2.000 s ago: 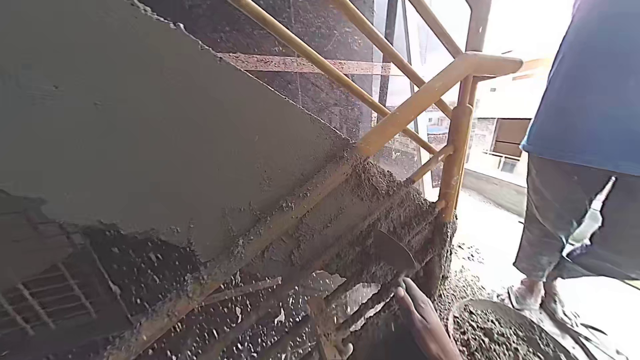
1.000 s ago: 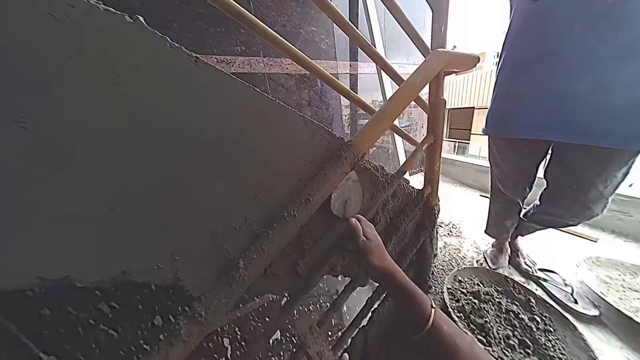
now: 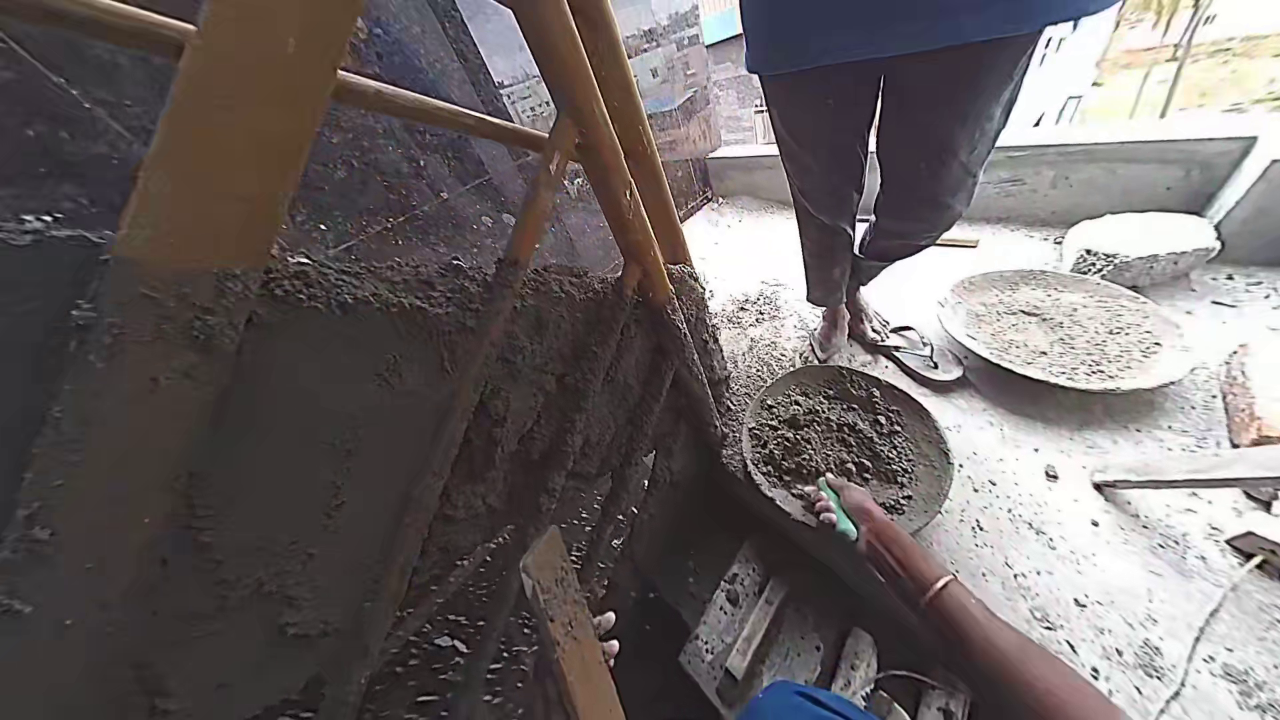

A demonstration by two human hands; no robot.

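My right hand [image 3: 845, 508] grips the green handle [image 3: 838, 510] of a trowel at the near rim of a round pan [image 3: 932, 500] of wet mortar [image 3: 835, 430]; the trowel's blade is hidden. At the lower middle, fingertips of my left hand [image 3: 607, 638] curl round the edge of a wooden float or board [image 3: 568, 625], which is coated with mortar. Left of the pan, rough mortar [image 3: 540, 390] covers the low wall around the lower bars of a yellow metal railing [image 3: 600, 150].
A person in dark trousers [image 3: 870, 160] stands behind the pan, near sandals [image 3: 915, 352]. Another round pan [image 3: 1075, 380] holds pale, grainy material, beside a filled sack [image 3: 1140, 245]. Mortar-spattered boards [image 3: 735, 625] lie below the near pan. A plank [image 3: 1190, 468] is at right.
My right hand has moved from the mortared wall by the railing to the pan of mortar. The view has swung right and down.
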